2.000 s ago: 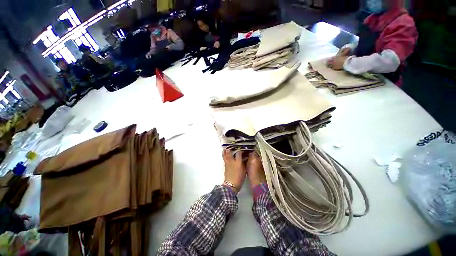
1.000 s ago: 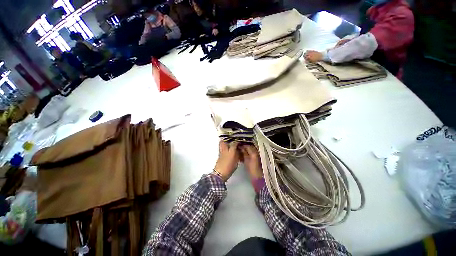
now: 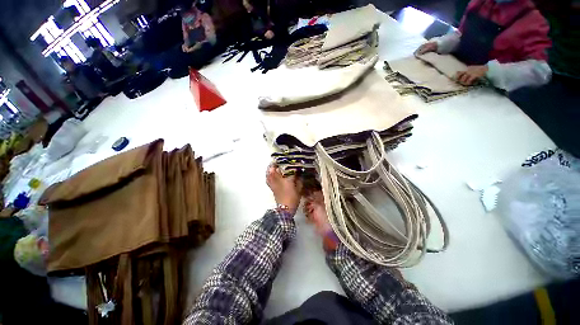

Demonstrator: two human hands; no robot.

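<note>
A stack of beige tote bags (image 3: 343, 111) lies in front of me, its layered open edges facing me. Its beige straps (image 3: 388, 216) hang in long loops toward me on the right. My left hand (image 3: 283, 189) is at the stack's near left corner, fingers on the layered edge. My right hand (image 3: 320, 219) is just right of it, below the edge and beside the straps; its fingertips are partly hidden. A stack of brown tote bags (image 3: 108, 212) lies at the left, with brown handles (image 3: 127, 285) hanging down and a small white bit on them.
A red triangular marker (image 3: 205, 94) stands beyond. A tape roll (image 3: 119, 143) is at left. A crinkled clear plastic bag (image 3: 544, 212) and white scraps (image 3: 489, 195) are at right. Across the white table (image 3: 470, 139), a person in red handles another beige stack (image 3: 429, 76).
My right hand has drawn slightly back from the stack's edge. My left hand has shifted up along the corner. The person across now has both hands on their beige stack.
</note>
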